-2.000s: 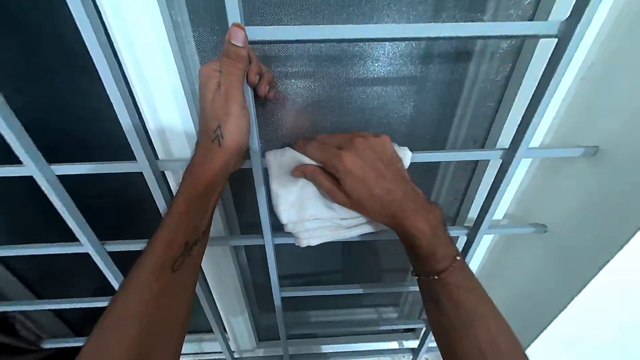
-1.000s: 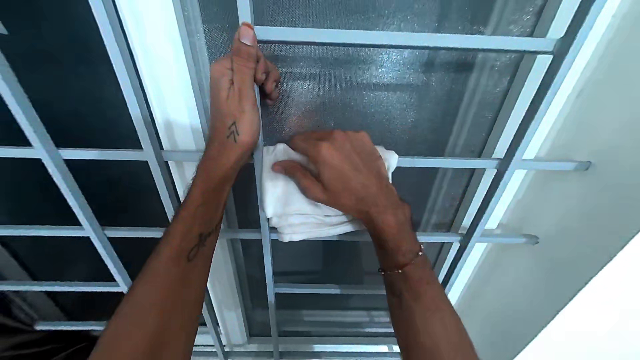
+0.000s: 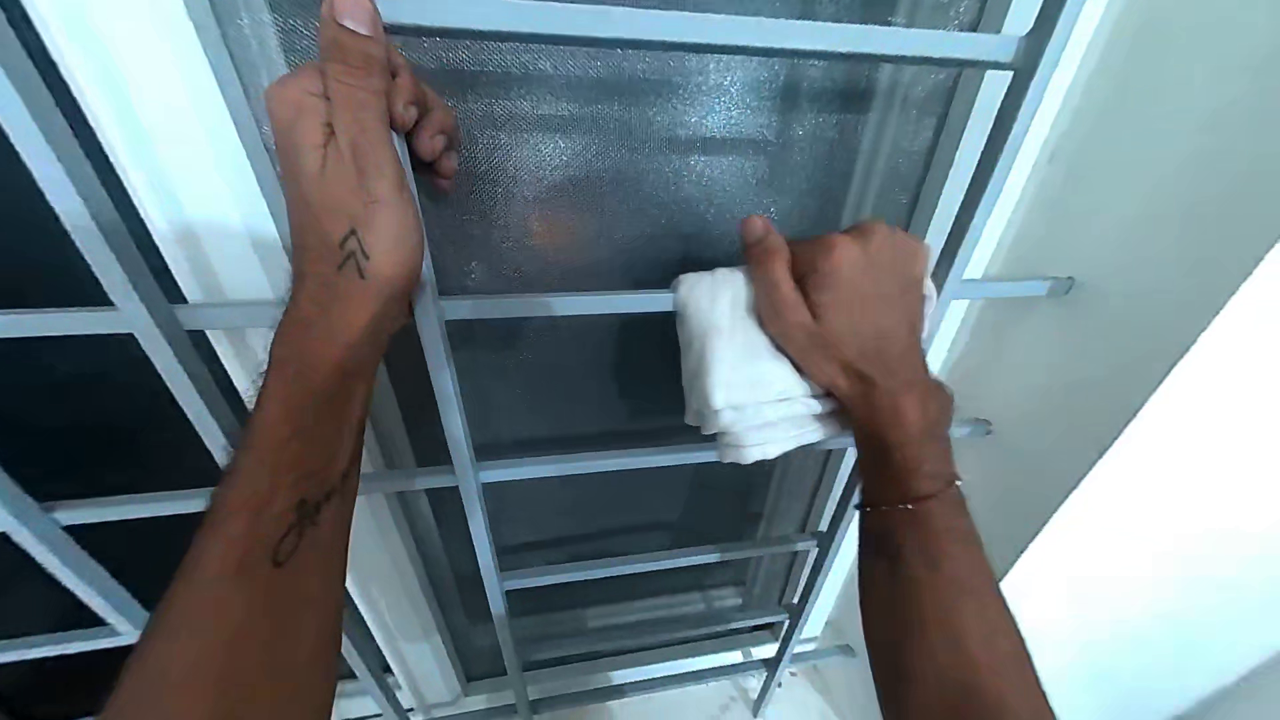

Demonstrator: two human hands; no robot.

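My right hand [image 3: 850, 300] grips a folded white cloth [image 3: 735, 360] around a horizontal bar of a grey metal window grille [image 3: 580, 305], close to the grille's right upright. Part of the cloth is hidden behind the hand. At the upper left, my left hand [image 3: 355, 150] is closed around a vertical bar of the same grille, its thumb along the front and its fingers curled behind. Behind the bars lies a mesh window screen [image 3: 620, 160] with bright reflections.
A white window frame [image 3: 165, 130] runs down the left behind the grille. More grille bars [image 3: 70, 510] cross dark panes at far left. On the right, bar ends [image 3: 1060, 287] meet a pale wall [image 3: 1150, 200].
My right hand has moved with the cloth to the right along the horizontal bar, away from the vertical bar my left hand holds. My left hand keeps its hold.
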